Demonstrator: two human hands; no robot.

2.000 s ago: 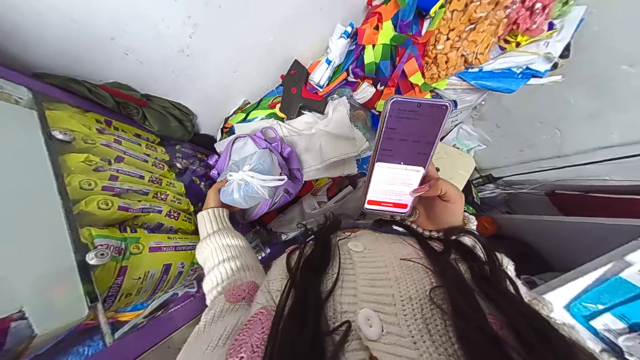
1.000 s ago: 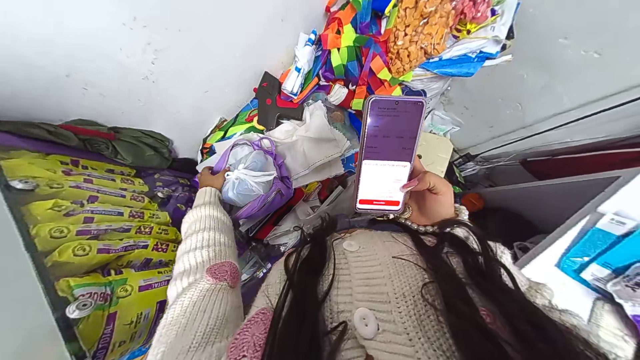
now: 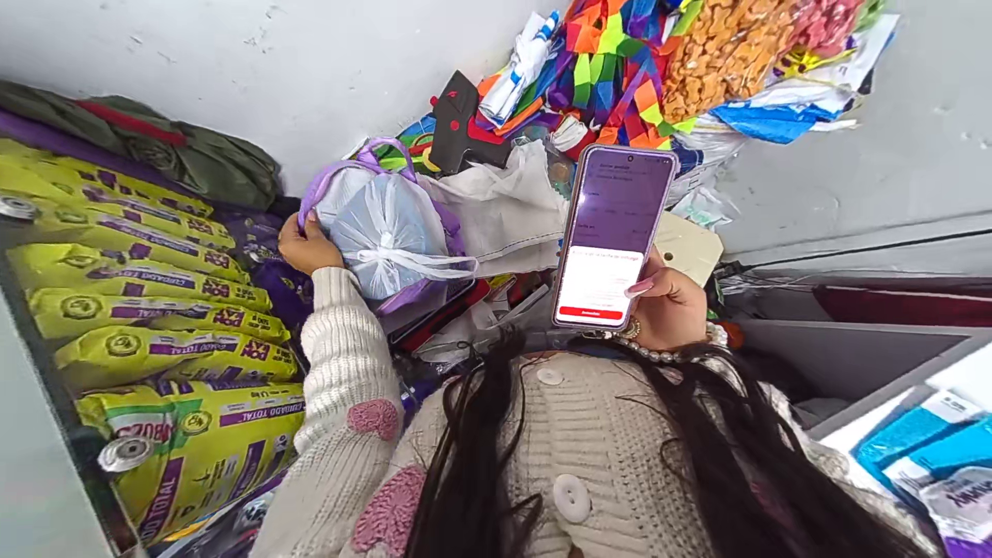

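My left hand (image 3: 310,246) grips the edge of a purple cloth bag (image 3: 322,186), its fingers closed on the rim. Inside that bag sits a knotted translucent plastic bag (image 3: 385,229) with something pale blue in it. My right hand (image 3: 670,302) holds a smartphone (image 3: 612,232) upright, the thumb over the lower right of its lit screen, which shows a white panel and a red button. A white cloth-like bag (image 3: 511,205) lies between the purple bag and the phone.
Stacked yellow-green packets (image 3: 170,298) fill the left side, beside a dark green bundled fabric (image 3: 147,147). Rainbow ribbons (image 3: 612,70), bags of orange bone-shaped treats (image 3: 721,58) and a black and red object (image 3: 457,124) lie against the wall. Blue packages (image 3: 922,434) stand at lower right.
The view has shifted slightly. My right thumb has moved from the phone's edge onto the lower screen since the earliest frame. My left hand stays at the purple bag.
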